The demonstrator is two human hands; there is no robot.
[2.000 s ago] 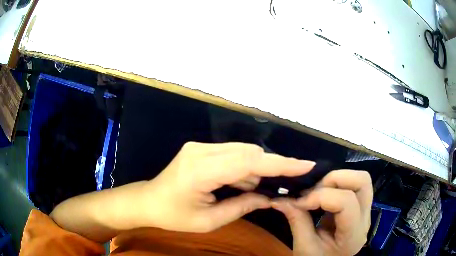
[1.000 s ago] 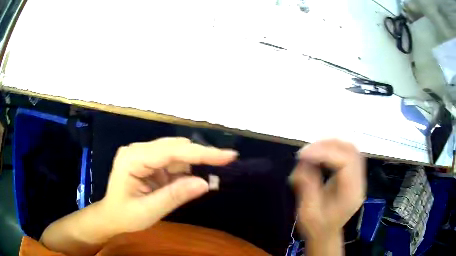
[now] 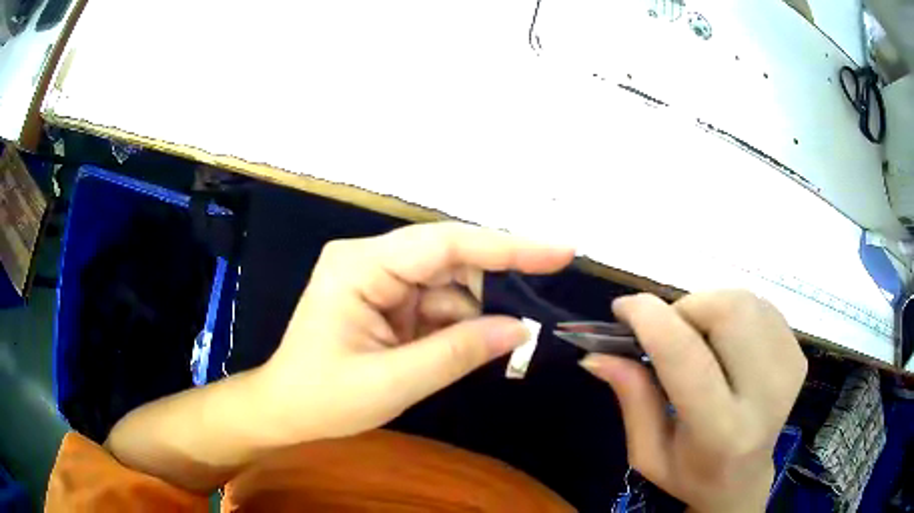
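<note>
My left hand (image 3: 411, 321) is at the centre, above the dark garment (image 3: 441, 416) on my lap. Its thumb and fingers hold dark cloth, and a small white label (image 3: 523, 349) sticks out at the thumb tip. My right hand (image 3: 712, 381) is shut on the thread snips (image 3: 611, 339). The snips' pointed blades face left, just right of the label and apart from it. Much of the dark cloth's shape cannot be told against the black background.
The white machine table (image 3: 401, 110) with its wooden edge (image 3: 331, 188) lies ahead. Black scissors (image 3: 866, 103) lie at its far right. A blue bin (image 3: 85, 250) with dark cloth stands at the left. A checked cloth (image 3: 848, 433) is at the lower right.
The snips have left the table and are now in my right hand beside the label. The label shows larger at my left thumb. The camera view has shifted.
</note>
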